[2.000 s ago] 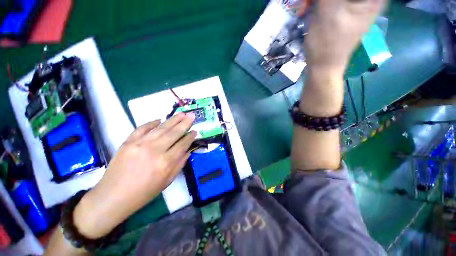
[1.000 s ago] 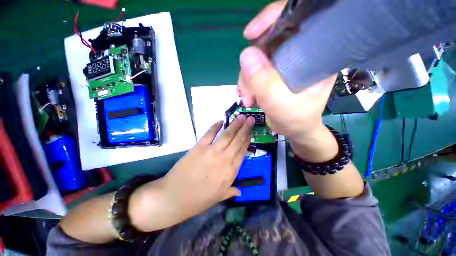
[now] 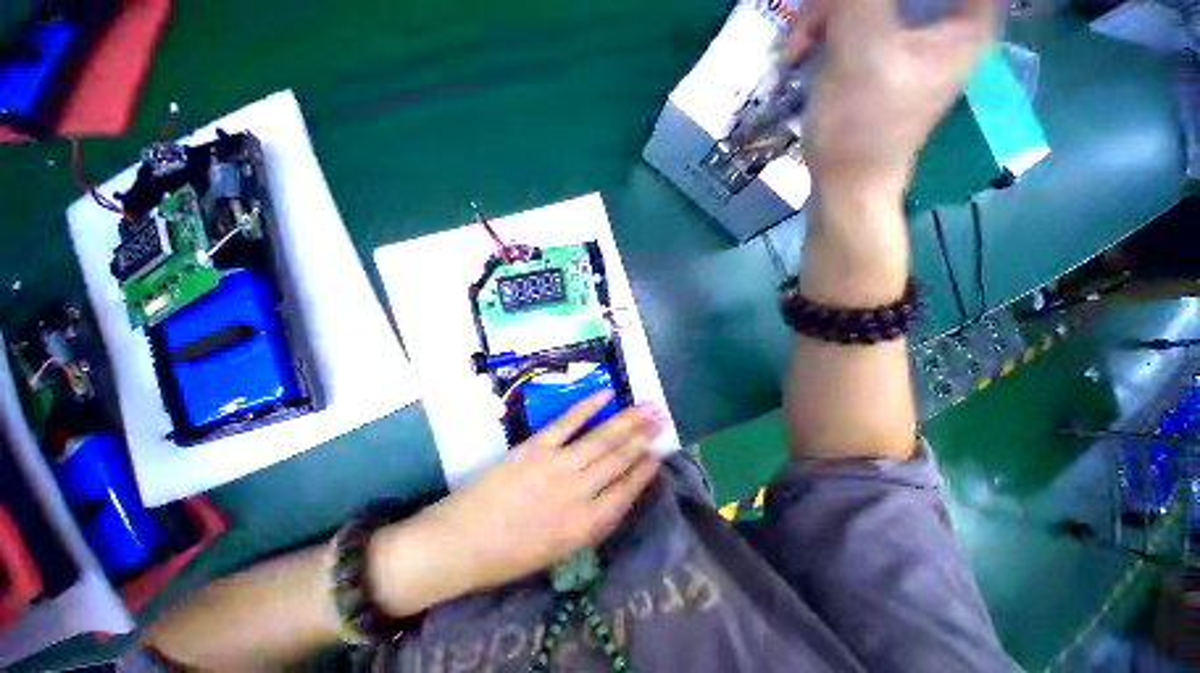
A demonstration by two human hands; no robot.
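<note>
A unit in a black housing lies on a white foam pad (image 3: 415, 296) in front of me. Its green circuit board (image 3: 579, 300) with a digit display (image 3: 530, 289) covers the upper half. Red lead wires stick out at the top. My left hand (image 3: 553, 493) rests over the blue battery pack (image 3: 559, 394), hiding its lower part, with the fingertips at the housing's right side. My right hand (image 3: 882, 99) is raised at the top edge, blurred, around the grey electric screwdriver (image 3: 929, 11), mostly cut off. It is beside the screw feeder (image 3: 721, 178); the driver tip cannot be made out.
A second unit with a tilted green board (image 3: 171, 270) and blue battery lies on a white pad (image 3: 362, 381) at left. More units are at the far left, some on red foam (image 3: 119, 72). A teal block (image 3: 1007, 112) and dark cables are right of the feeder.
My right hand has moved with the screwdriver from above the board up to the feeder. My left hand has slid off the board down onto the battery, so the display shows.
</note>
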